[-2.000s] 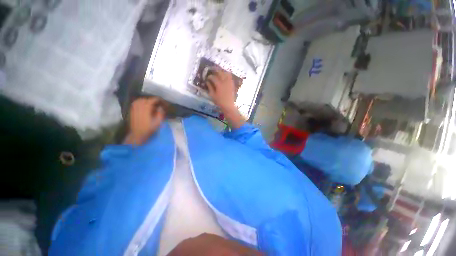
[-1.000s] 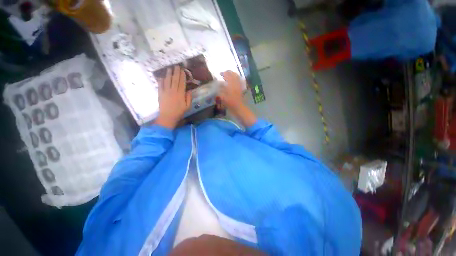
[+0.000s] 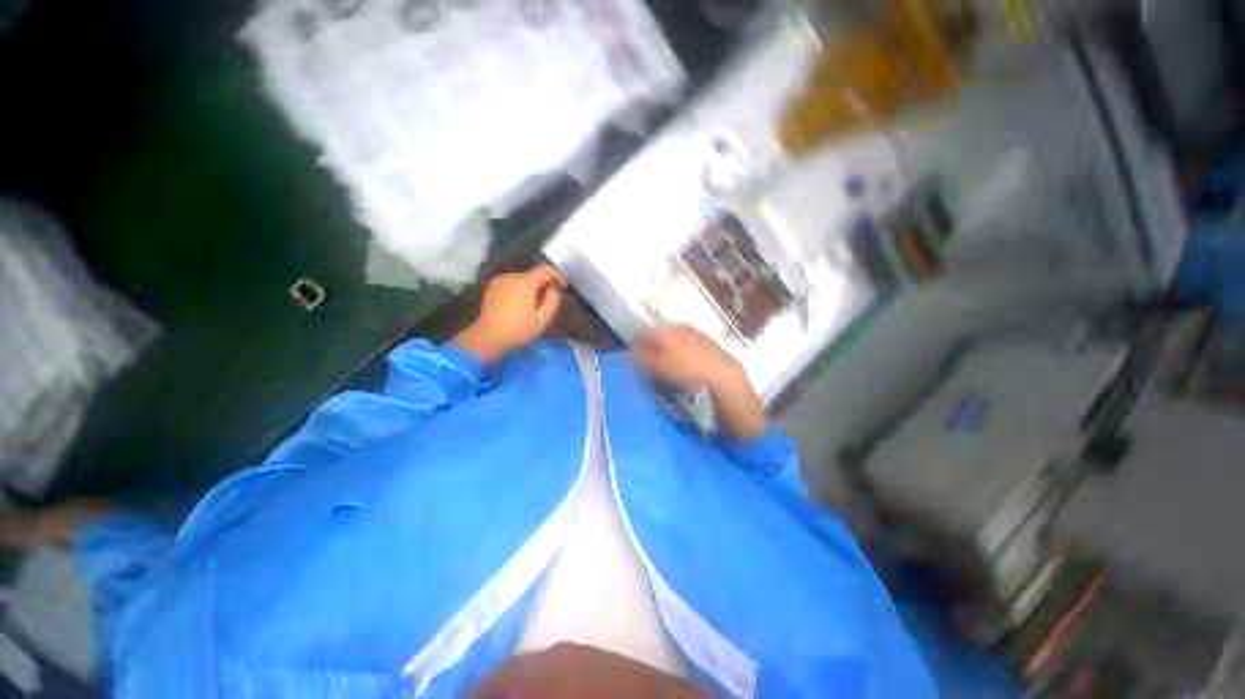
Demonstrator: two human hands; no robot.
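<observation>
The dark brown-red fixture (image 3: 737, 270) lies on the glossy white machine base (image 3: 617, 235), with pale ring shapes on it. My right hand (image 3: 683, 358) is blurred at the front edge of the base, just below the fixture; I cannot tell whether it holds anything. My left hand (image 3: 516, 311) is at the left front corner of the base with its fingers curled; its fingertips are unclear. An orange press head (image 3: 874, 75) hangs beyond the fixture.
A white tray (image 3: 464, 109) with a few rings lies left of the base. One loose ring (image 3: 307, 294) lies on the dark green bench (image 3: 205, 232). Another white tray (image 3: 55, 341) is at the far left. Another person's blue sleeve (image 3: 123, 560) shows at lower left.
The view has swung, so the base now sits further right. My left hand has left the fixture for the base's left corner. My right hand remains near the front edge.
</observation>
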